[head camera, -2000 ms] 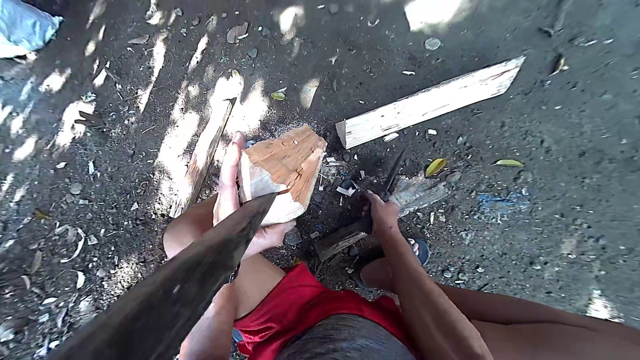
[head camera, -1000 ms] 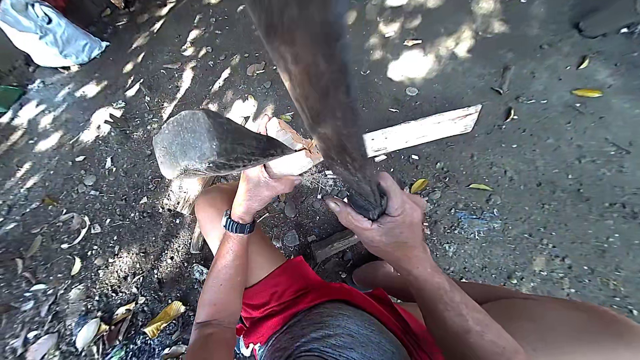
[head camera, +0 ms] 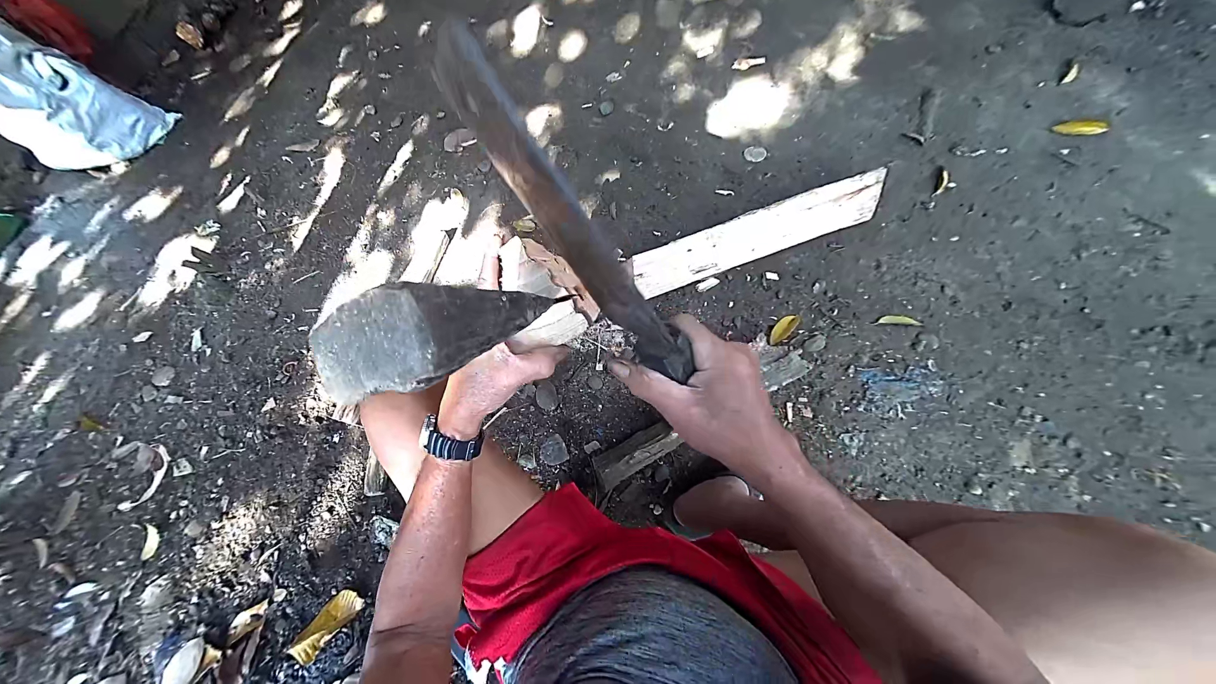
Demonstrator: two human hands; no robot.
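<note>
My right hand grips the lower end of a long dark tool, which slants up to the upper left; its exact kind is unclear. My left hand, with a wristwatch above it, holds a pale wood block from below and left. A wide grey-and-dark blade-like piece crosses over that hand, its narrow end at the block. Whether it joins the long dark tool, I cannot tell. The block has a rough reddish-brown face, partly hidden behind the tool.
A pale split board lies on the dirt behind my right hand. A darker wood piece is near my foot. A light sack lies at the upper left. Leaves and wood chips are scattered about, with a yellow leaf at the lower left.
The long dark tool stood steeper over the block one second ago and now leans further left. Two seconds ago my right hand was lower and the block's broad brown face showed more fully.
</note>
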